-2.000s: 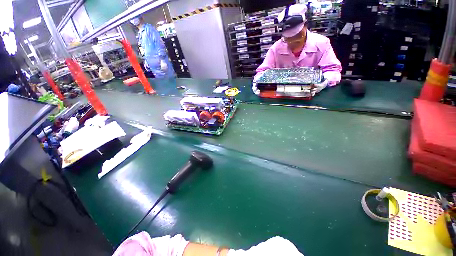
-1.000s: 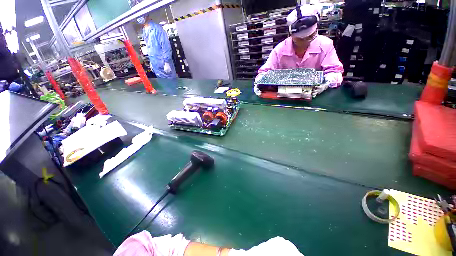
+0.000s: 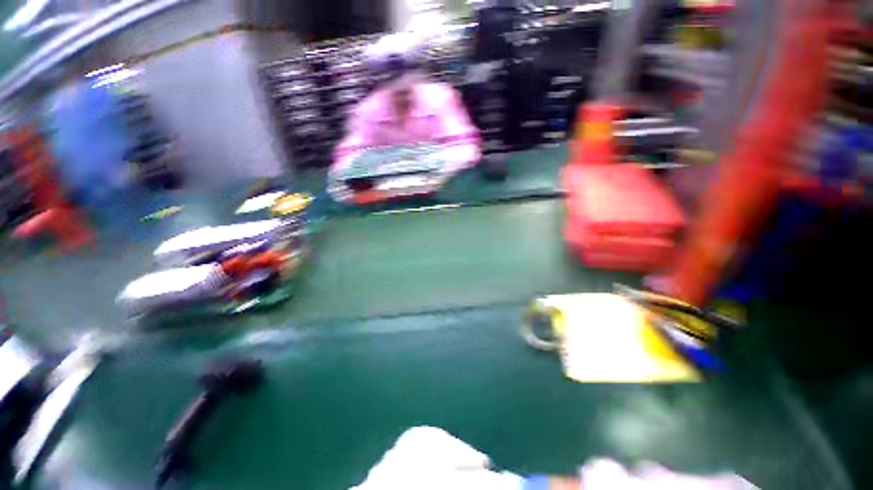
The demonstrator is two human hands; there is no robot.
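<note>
The view is blurred. A power supply board (image 3: 225, 266) lies on the green bench at the left, component side up, with white heatsinks and orange wound chokes. My right hand (image 3: 421, 464), in a white glove with a blue band at the wrist, is at the bottom edge, cut off by it. Its fingers cannot be made out, and it is well short of the board. My left hand is not in view. A black barcode scanner (image 3: 206, 407) lies on the near matting at the left, untouched.
A person in pink opposite holds another board (image 3: 392, 167). Red foam pads (image 3: 622, 215) are stacked right of centre. A tape roll (image 3: 541, 323) and yellow label sheet (image 3: 617, 340) lie below them, beside cutters. A red post (image 3: 756, 163) stands at the right. A white strip (image 3: 53, 412) lies far left.
The view has swung right, so bench things appear further left. The left forearm and glove are gone from the bottom edge; my right glove, blue band and pink sleeve now show there.
</note>
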